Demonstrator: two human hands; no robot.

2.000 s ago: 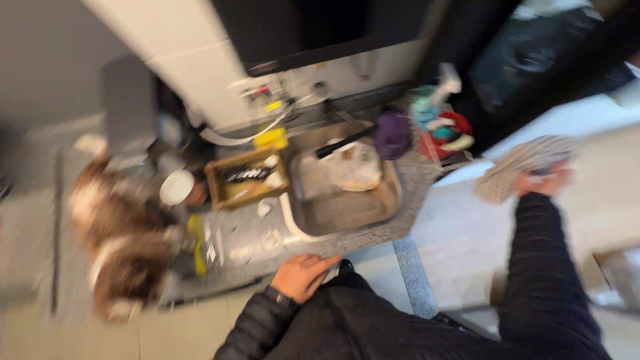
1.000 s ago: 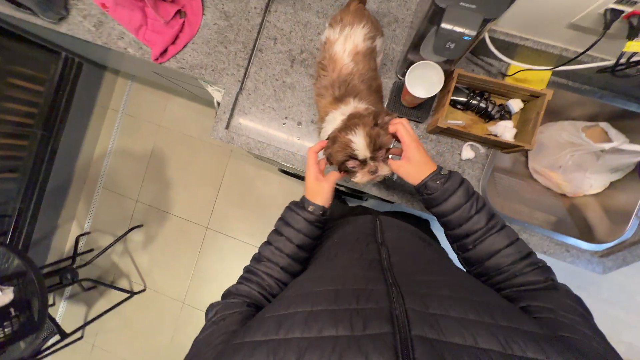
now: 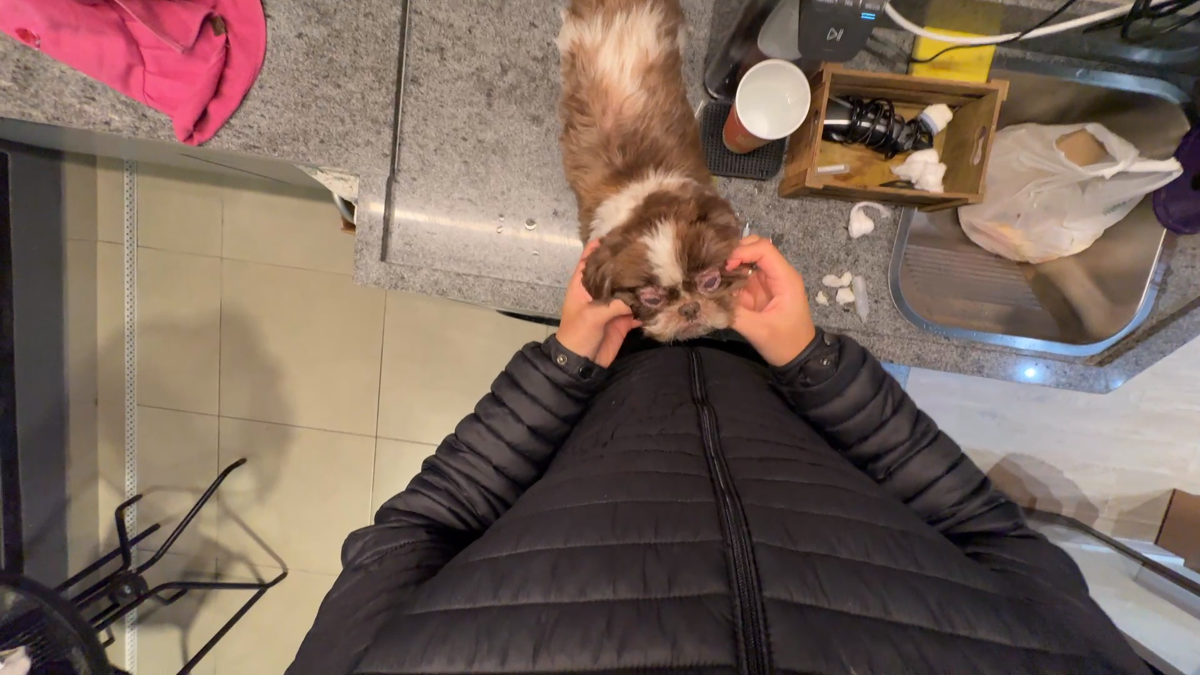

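A small brown and white dog (image 3: 637, 122) stands or lies on the grey stone counter, its head at the front edge and its face tipped up toward me. My left hand (image 3: 592, 314) is closed on the fur at the side of its head, at the left in view. On the other side of the head, my right hand (image 3: 771, 298) grips the fur by the cheek, with a ring on one finger. Both of the dog's eyes show between my hands, with pinkish rims. Its legs are hidden.
Right of the dog are a paper cup (image 3: 771, 98) on a coffee machine's drip tray, a wooden crate (image 3: 980, 141) with a coiled cord, and cotton pieces (image 3: 844, 289). A plastic bag (image 3: 1041, 202) lies in the steel sink (image 3: 1069, 305). Pink cloth (image 3: 187, 56) lies at left.
Two seconds ago my right hand held a striped cloth out to the right, away from the dog; it now holds the dog's head. Since one second ago the dog's face has tipped upward.
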